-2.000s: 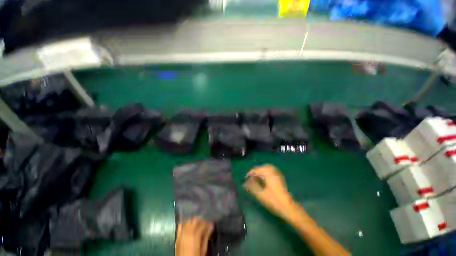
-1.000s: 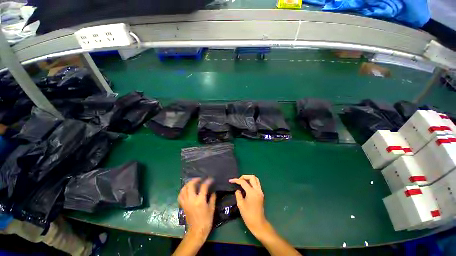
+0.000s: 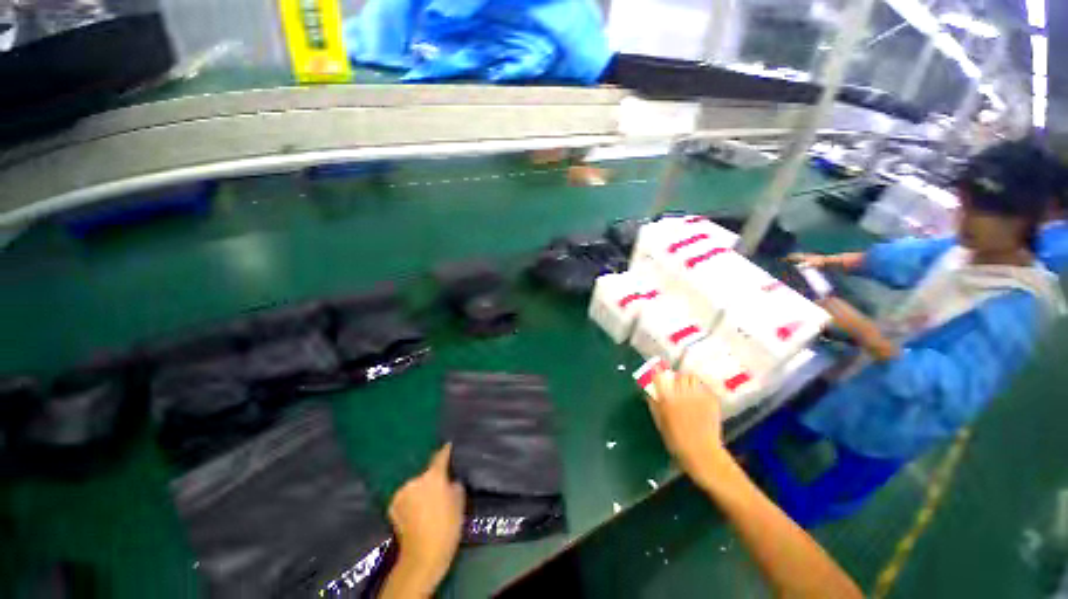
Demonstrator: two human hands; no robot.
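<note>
A flat black mailing bag [image 3: 504, 439] lies on the green bench in front of me, its glossy printed edge towards me. My left hand [image 3: 429, 509] is at the bag's left edge, finger and thumb on or beside it; the exact hold is blurred. My right hand [image 3: 689, 410] is on a white box [image 3: 651, 374] with a red mark at the near left corner of the stacked boxes [image 3: 736, 295]. My fingers cover part of that box. Another black bag [image 3: 275, 503] lies to the left of my left hand, with white print on its near edge.
Filled black mailers [image 3: 281, 351] line the back of the bench. A metal-railed shelf [image 3: 387, 129] with a yellow sign [image 3: 314, 41] and blue cloth [image 3: 486, 38] stands above. A person in blue workwear [image 3: 937, 339] is at the right, beyond the boxes.
The view has swung right. My right hand has left the black bag and reached the white boxes. A flat bag now lies beside my left hand, apart from the bag further left.
</note>
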